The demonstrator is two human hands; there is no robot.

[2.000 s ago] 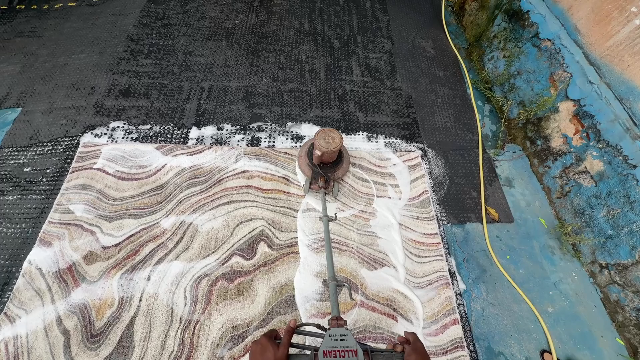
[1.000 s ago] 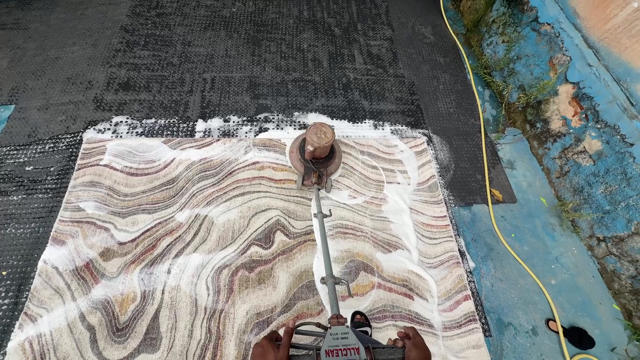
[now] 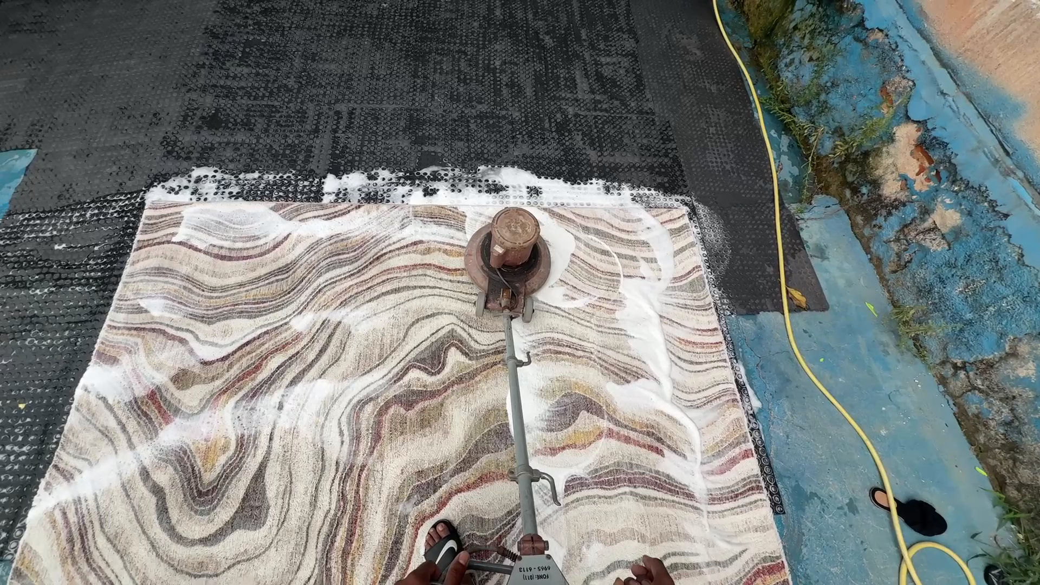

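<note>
A rotary floor machine (image 3: 515,236) with a rusty round motor housing stands on a patterned rug (image 3: 325,422) near its far edge. Its grey metal pole (image 3: 520,406) runs down toward me to a handle head bearing writing. My left hand (image 3: 439,569) is closed around the left side of the handle, partly cut off by the bottom edge. Fingers of my right hand (image 3: 646,571) are curled at the handle's right side; the bar under them is out of frame. White foam (image 3: 650,325) lies in streaks over the rug and along its far edge.
Black studded matting (image 3: 422,89) extends beyond and left of the rug. A yellow hose (image 3: 780,244) snakes down the right over blue ground (image 3: 837,390). A black sandal (image 3: 922,517) lies beside the hose. Farther right is a weathered blue wall (image 3: 959,284) with weeds. My sandaled foot (image 3: 443,548) is on the rug.
The machine's base has shifted left and nearer to me on the rug. A sandaled foot now shows left of the pole; one second ago a foot showed to its right.
</note>
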